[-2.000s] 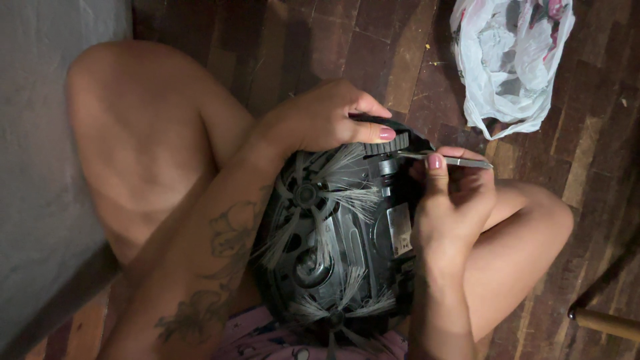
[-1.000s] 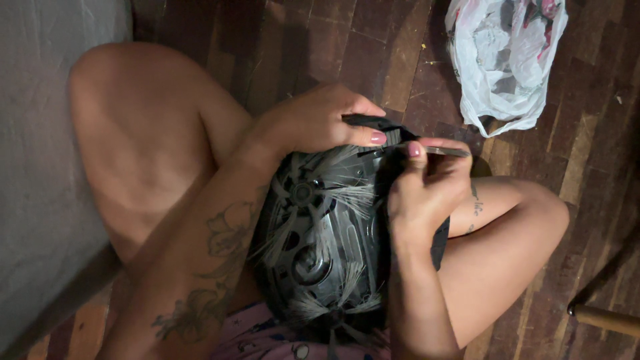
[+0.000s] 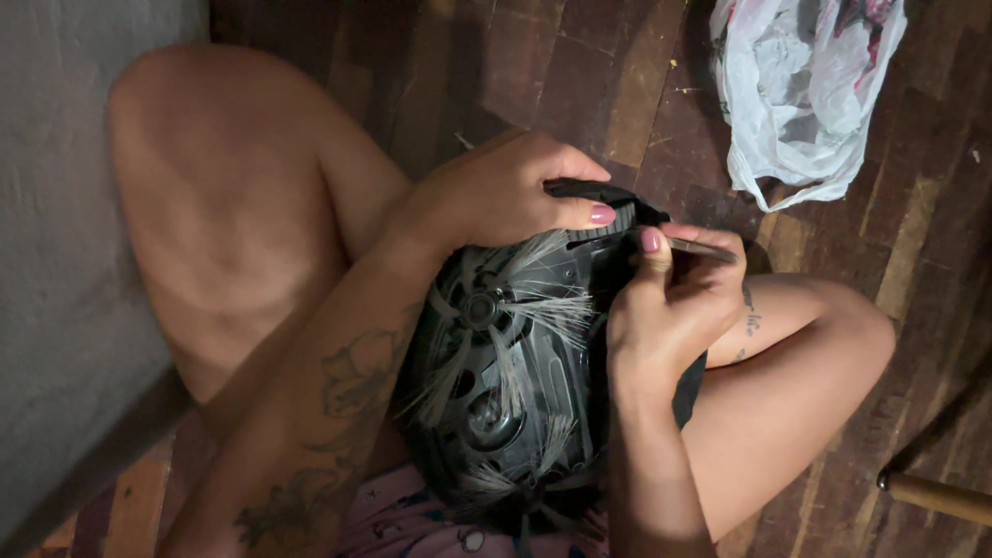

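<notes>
A black robot vacuum cleaner (image 3: 535, 372) lies underside up in my lap, with white-bristled side brushes (image 3: 480, 311) on it. My left hand (image 3: 535, 194) grips its far edge, the thumb on a ribbed wheel (image 3: 604, 226). In my right hand (image 3: 674, 291) a thin metal tool, perhaps tweezers (image 3: 704, 249), is pinched between thumb and fingers beside that wheel. The tool's tip is hidden behind the thumb and the housing.
A white plastic bag (image 3: 802, 116) with things in it lies on the wooden floor at the upper right. A wooden rod (image 3: 938, 498) shows at the lower right. A grey upholstered surface (image 3: 70, 194) runs along the left side.
Between two and one seconds ago my right hand moved left, over the cleaner's side, and turned; the wheel was plainer to see before. My left hand stays at the far edge.
</notes>
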